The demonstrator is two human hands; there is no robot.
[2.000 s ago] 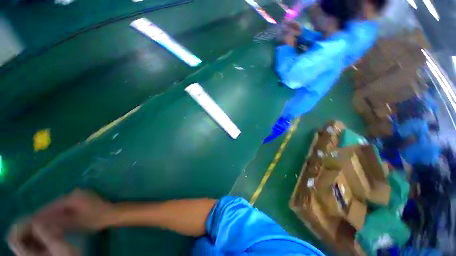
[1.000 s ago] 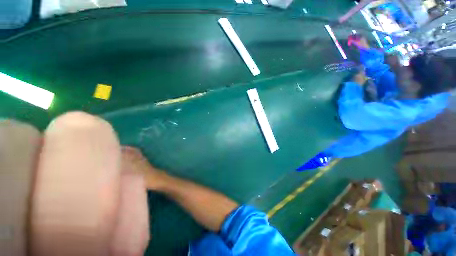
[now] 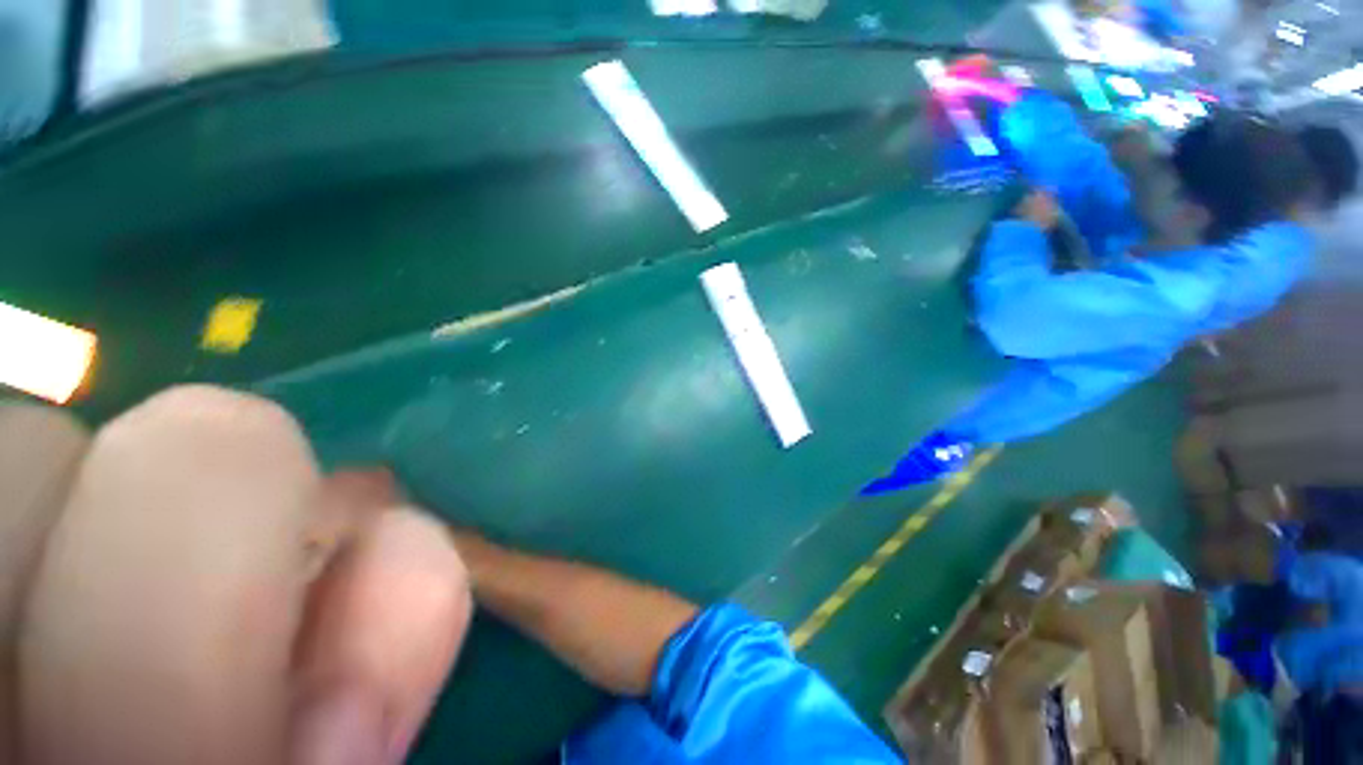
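Observation:
Large blurred fingers, which look like my left hand (image 3: pixel 195 583), fill the lower left close to the camera. They are curled, and anything in their grip is hidden. My right hand (image 3: pixel 359 508) is mostly covered behind them, its bare forearm and blue sleeve reaching in from below; its grip is hidden. A light bar (image 3: pixel 45 353) glowing white-orange juts in from the left edge above the fingers; I cannot tell if it is held. An unlit white strip (image 3: pixel 755 354) lies on the green bench. A second white bar (image 3: pixel 653 145) lies on the darker green lane beyond.
A yellow square (image 3: pixel 232 324) lies on the green lane (image 3: pixel 434 165). A person in a blue smock (image 3: pixel 1106 307) works at the right near a pink glow. Open cartons (image 3: pixel 1076 643) stand at lower right beside yellow-striped floor tape (image 3: pixel 897 546). Pale items lie along the far side.
Over two seconds the view has swung left and the large fingers have come in close. Since one second ago the left bar's glow has turned from green to orange, and the scene has shifted slightly leftward.

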